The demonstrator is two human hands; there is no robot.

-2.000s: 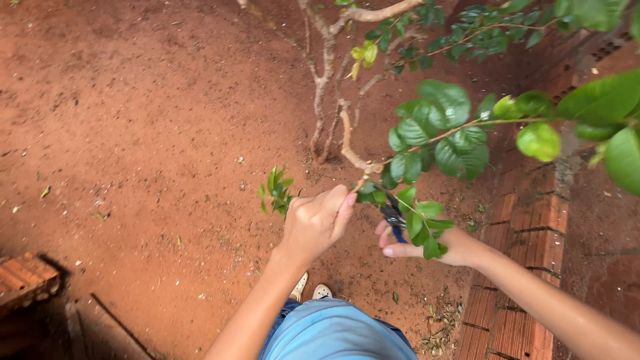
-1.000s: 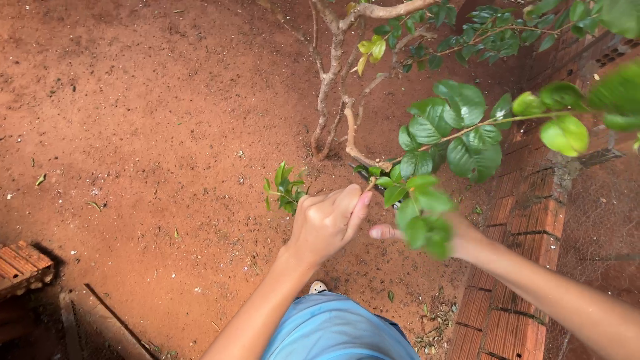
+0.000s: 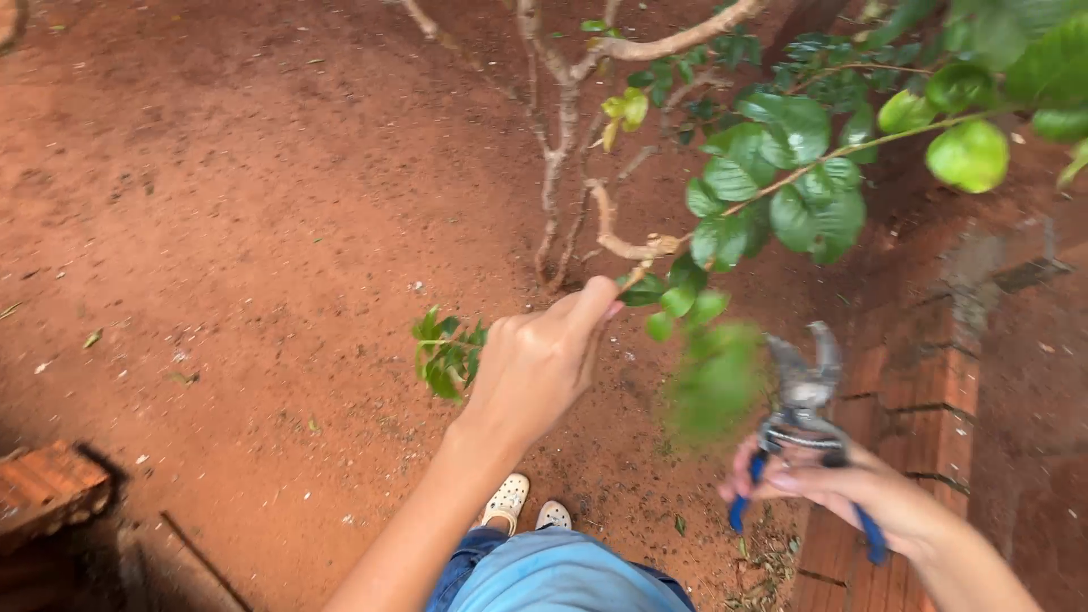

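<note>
My left hand (image 3: 544,353) grips a thin branch just below a cut, knobby branch end (image 3: 659,246); a small leafy tip (image 3: 446,353) sticks out to the left, beyond the wrist. In my right hand (image 3: 816,480) are pruning shears (image 3: 803,382) with blue handles, their blades apart and pointing up, clear of the branch. A long leafy branch (image 3: 782,183) runs from the knobby end to the upper right. Blurred leaves (image 3: 714,382) hang between my left hand and the shears.
Thin trunks of the small tree (image 3: 557,170) rise from red soil (image 3: 255,255) ahead. A low brick border (image 3: 918,425) runs along the right. Stacked bricks (image 3: 51,489) lie at lower left, near a thin rod (image 3: 204,561). Dry leaves (image 3: 765,557) lie beside the border.
My right hand with the shears has moved from beside the branch down and to the right, and the blades are now in plain view. My left hand still holds the branch.
</note>
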